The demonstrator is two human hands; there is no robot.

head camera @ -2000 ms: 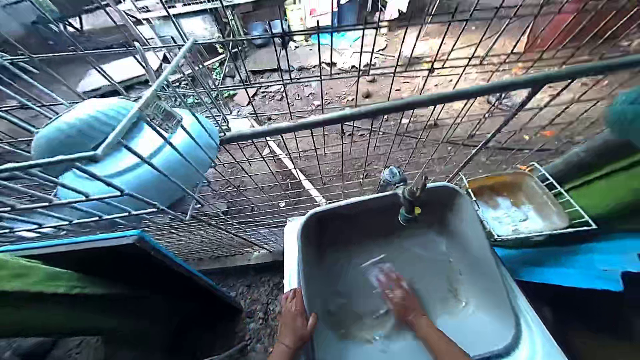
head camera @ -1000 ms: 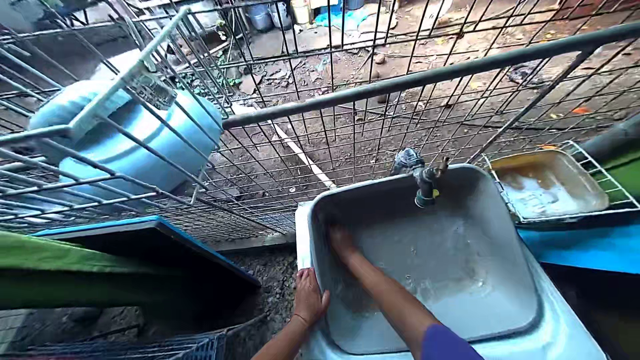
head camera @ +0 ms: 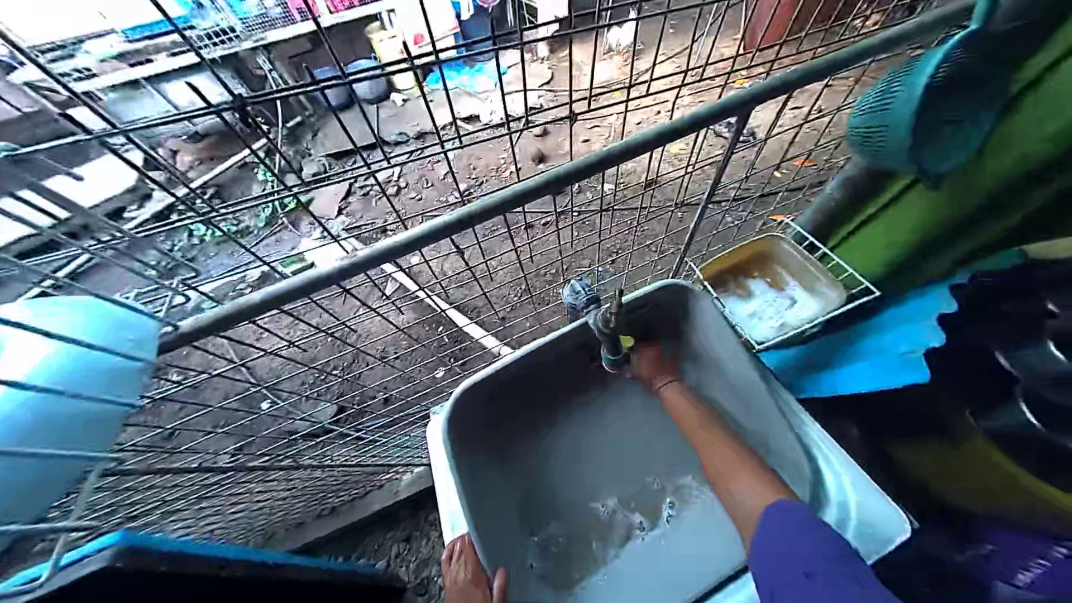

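A grey plastic basin [head camera: 620, 452] fills the lower middle, with some shallow water and suds at its near end. My left hand [head camera: 469, 574] rests over the basin's left rim near the bottom of the view. My right hand [head camera: 655, 367] is inside the basin at the far wall, just right of the faucet [head camera: 611, 335]; its fingers are blurred and partly hidden, so whether it holds anything cannot be seen.
Beyond the basin runs a wire mesh fence with a metal rail [head camera: 519, 197]. A wire rack [head camera: 837, 272] at right holds a tub [head camera: 775, 285] with suds. A teal plastic strainer [head camera: 896, 117] hangs upper right, and a light blue container [head camera: 67, 394] stands left.
My right hand has moved from the basin's left side to its far wall beside the faucet. My left hand remains at the left rim. The view has turned to the right.
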